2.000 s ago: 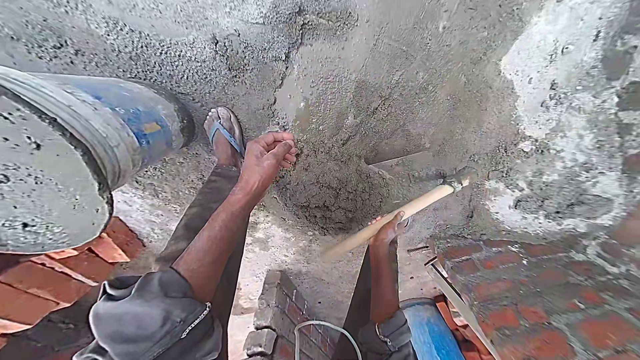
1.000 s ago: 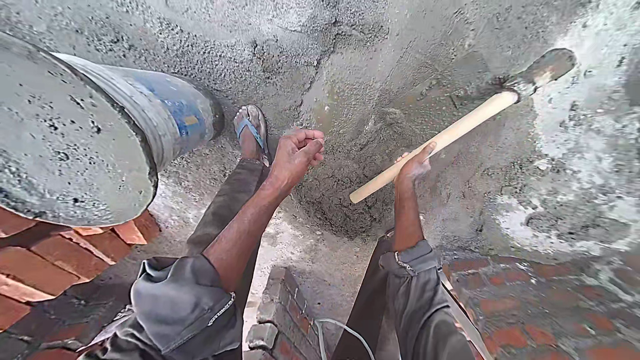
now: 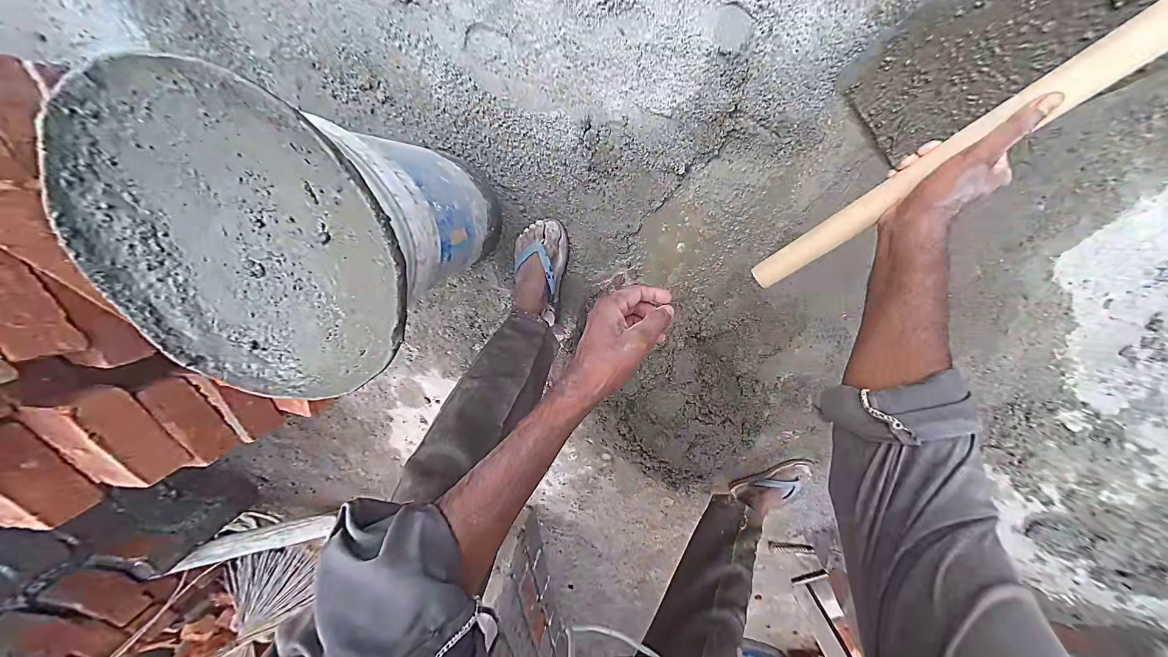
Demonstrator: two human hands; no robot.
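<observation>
My right hand (image 3: pixel 967 178) grips a pale wooden handle (image 3: pixel 849 224) at the upper right, thumb along it. The handle slants up to the right and leaves the view; its tool head is not seen. My left hand (image 3: pixel 630 324) is curled with nothing seen in it, near the middle, above the floor. Below and to its right lies a heap of wet grey mortar (image 3: pixel 693 411). A round container (image 3: pixel 443 205), full to the rim with grey cement mix (image 3: pixel 228 228), stands at the left.
Red bricks (image 3: pixel 137 429) are stacked at the left, below the container. Wet mortar spreads over the ground (image 3: pixel 584 100). My sandalled feet (image 3: pixel 540 260) stand either side of the heap. A bundle of thin bristles (image 3: pixel 274 579) lies at the lower left, and a metal piece (image 3: pixel 826 602) at the lower right.
My right hand has moved up and to the right with the wooden handle. The tool's head, seen at the upper right a second ago, is now out of view. My left hand stays curled.
</observation>
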